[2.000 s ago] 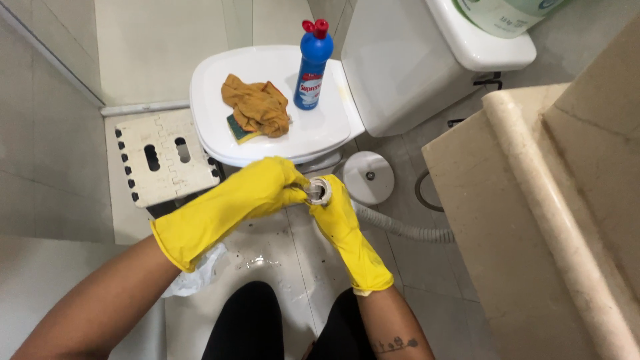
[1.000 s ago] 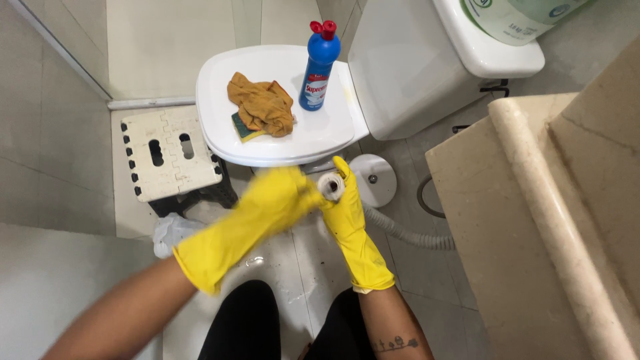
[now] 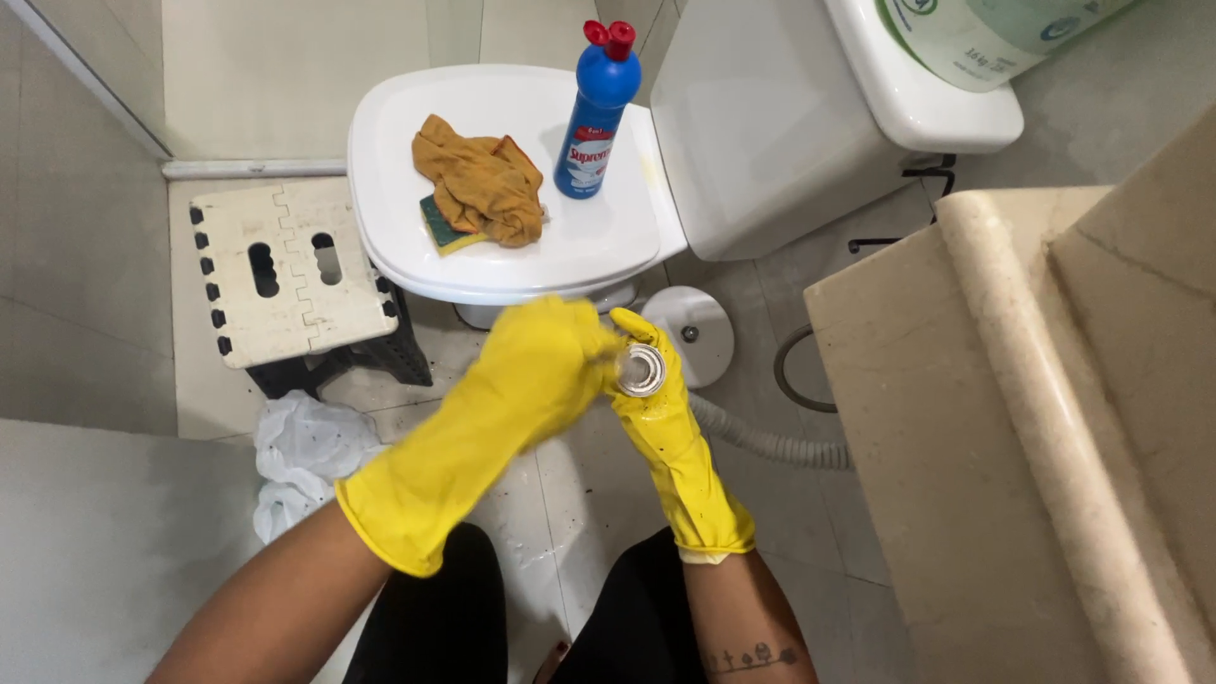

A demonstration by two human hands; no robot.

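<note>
My right hand (image 3: pixel 655 389), in a yellow rubber glove, grips a small round white plastic pipe fitting (image 3: pixel 641 370), its ringed end facing up and grime inside. My left hand (image 3: pixel 546 356), gloved alike, is bunched right beside the fitting's left edge. It is blurred by motion, and whether something thin is between its fingers cannot be told. Beyond the hands, on the closed white toilet lid (image 3: pixel 399 133), lie a crumpled mustard cloth (image 3: pixel 480 180) and a green and yellow sponge (image 3: pixel 445 226) partly under it. A blue cleaner bottle (image 3: pixel 594 123) with its red cap flipped up stands there too.
A folding step stool (image 3: pixel 294 266) stands left of the toilet, with a crumpled white plastic bag (image 3: pixel 309 451) below it. A round white cover (image 3: pixel 691 332) and a grey corrugated hose (image 3: pixel 779 446) lie on the floor. A beige stone counter (image 3: pixel 912 380) juts in at right. A large container (image 3: pixel 997 38) sits on the tank.
My left hand has shifted about beside the fitting, blurred in the last two frames. My right hand keeps its hold on the fitting. The cloth, sponge and bottle have not moved.
</note>
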